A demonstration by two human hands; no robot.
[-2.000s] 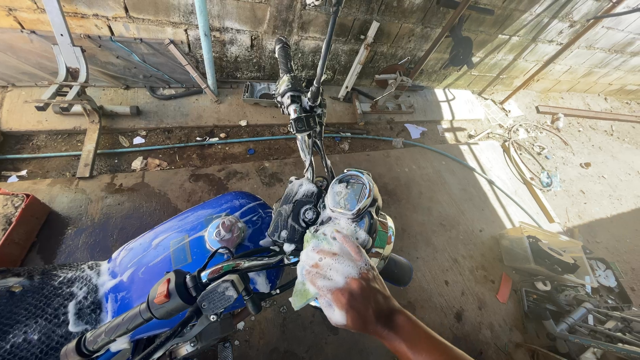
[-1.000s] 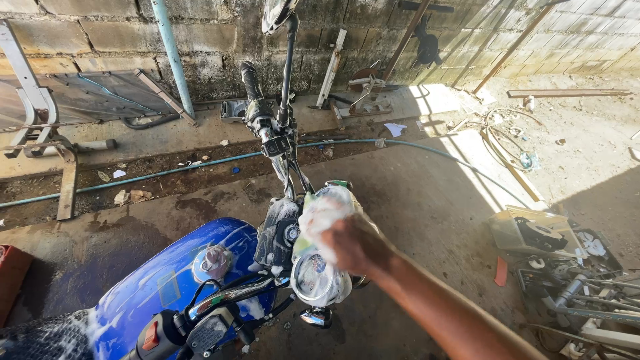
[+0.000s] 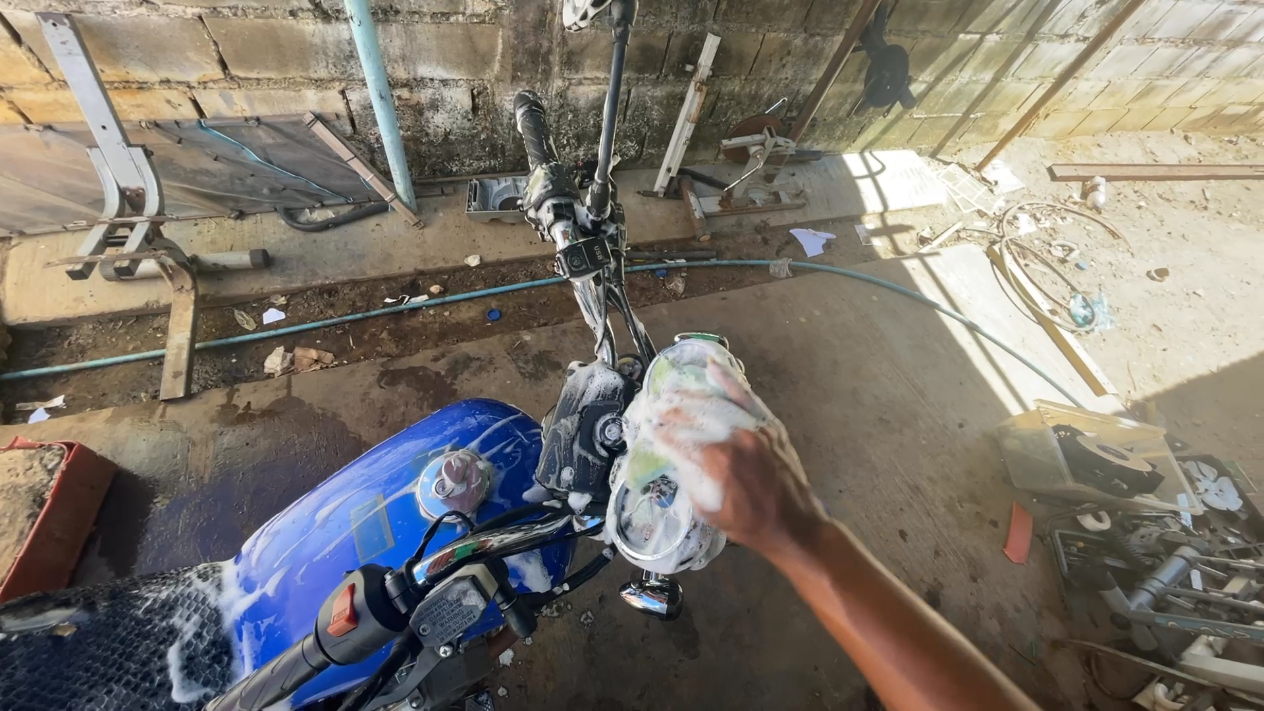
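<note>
Covered in white suds, my right hand (image 3: 731, 454) presses a soapy green sponge or cloth (image 3: 650, 464) against the round instrument gauges of a motorcycle. The near gauge (image 3: 650, 518) shows its ring through foam; the far gauge (image 3: 691, 365) is partly under my fingers. Left of them is the foamy black handlebar clamp area (image 3: 583, 434) with the ignition lock. The blue fuel tank (image 3: 395, 494) carries streaks of foam and a round filler cap (image 3: 454, 484). Foam also lies on the black seat (image 3: 118, 632). My left hand is out of view.
Handlebar grips (image 3: 272, 676) stick out near and far, and a mirror stem (image 3: 612, 109) rises at the far side. A blue hose (image 3: 444, 299) crosses the ground. A metal frame (image 3: 123, 197) stands at left, a red planter (image 3: 59, 513) below it, and scrap parts (image 3: 1175, 583) lie at right.
My right hand has moved from the near gauge to the far gauge, then back partly over both, with the green sponge or cloth under it.
</note>
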